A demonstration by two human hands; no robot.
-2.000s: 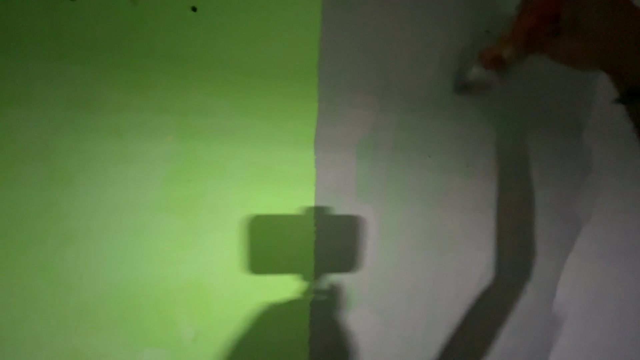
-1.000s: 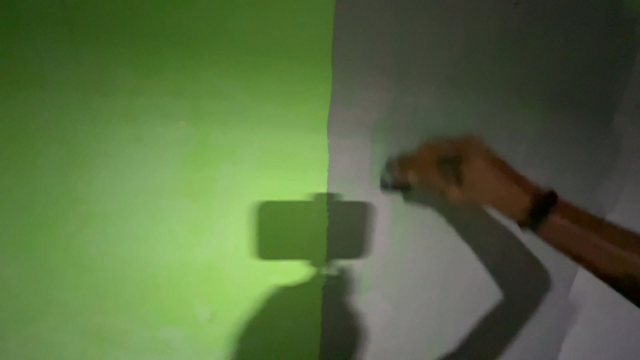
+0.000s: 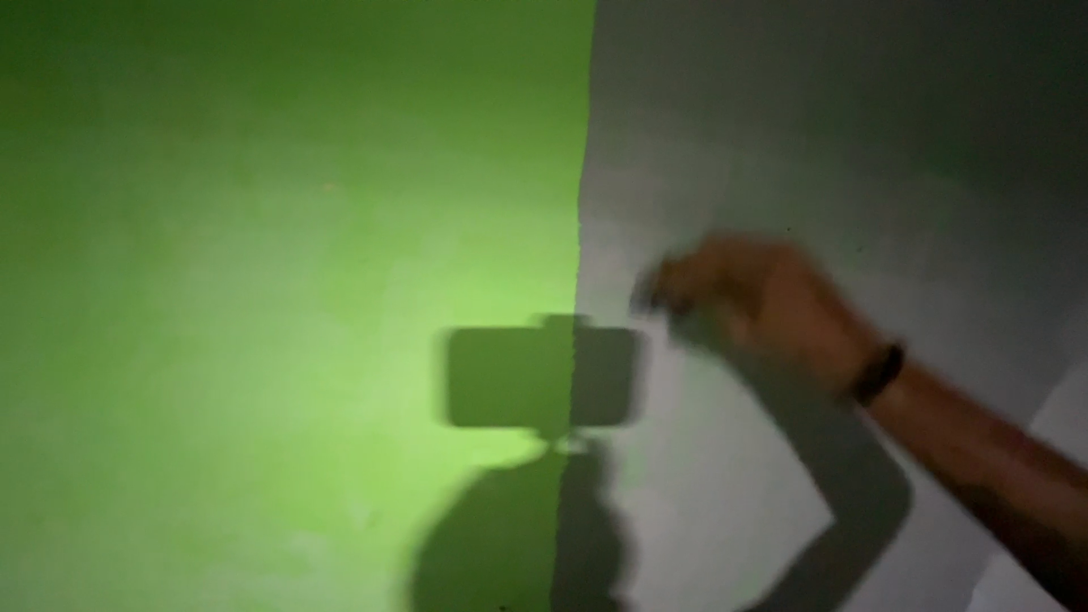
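Note:
My right hand (image 3: pixel 756 297), with a dark band (image 3: pixel 877 374) round its wrist, reaches in from the right in front of a grey-white wall section (image 3: pixel 731 493). Its fingers are bent together around a small dark object (image 3: pixel 650 289), too blurred to name, at or close to the wall surface. Left of the hand, a slightly wavy vertical edge parts the grey-white section from a bright green wall section (image 3: pixel 255 340). My left hand is not in view.
Shadows of a head, an arm and a rectangular device (image 3: pixel 544 376) fall across the wall. Faint green smears show on the grey-white side. A paler patch (image 3: pixel 1037 510) lies at the lower right, partly behind the forearm.
My right hand has come down and left from the upper right, where it was two seconds ago, to near the edge between the green and grey-white sections.

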